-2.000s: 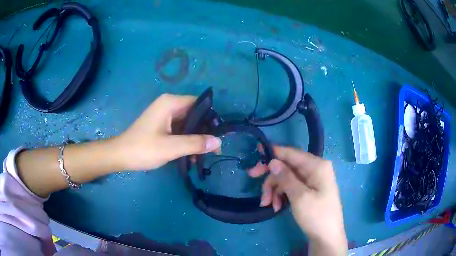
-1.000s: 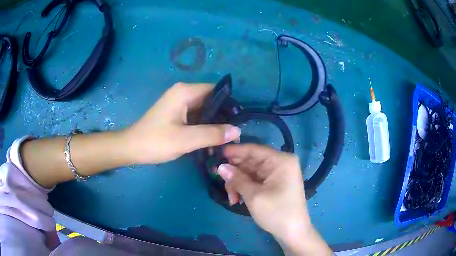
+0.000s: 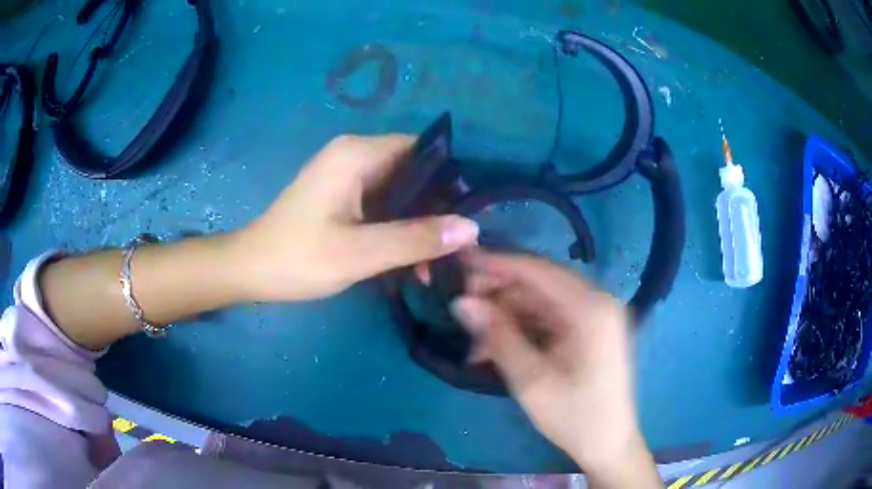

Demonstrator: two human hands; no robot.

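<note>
A black headband (image 3: 667, 229) lies in a loop on the blue-green bench, partly hidden by both hands. One C-shaped yoke (image 3: 639, 105) lies at its far right end, with a thin wire across its opening. My left hand (image 3: 335, 224) grips the headband's other end, with a dark pointed part rising past the fingers. A second yoke (image 3: 555, 196) curves out from there. My right hand (image 3: 555, 353), blurred, pinches a dark piece beside my left thumb; whether it is a loose part or the assembly's own is unclear.
A needle-tip glue bottle (image 3: 739, 234) lies right of the headband. A blue parts bin (image 3: 795, 325) with tangled black parts stands at the far right. Other headband assemblies (image 3: 143, 134) lie at the upper left. Striped tape (image 3: 765, 458) runs along the near edge.
My right hand has moved left from the yoke's right side to beside my left thumb. My left hand keeps its grip. The view has shifted, so the bench things sit elsewhere in the picture.
</note>
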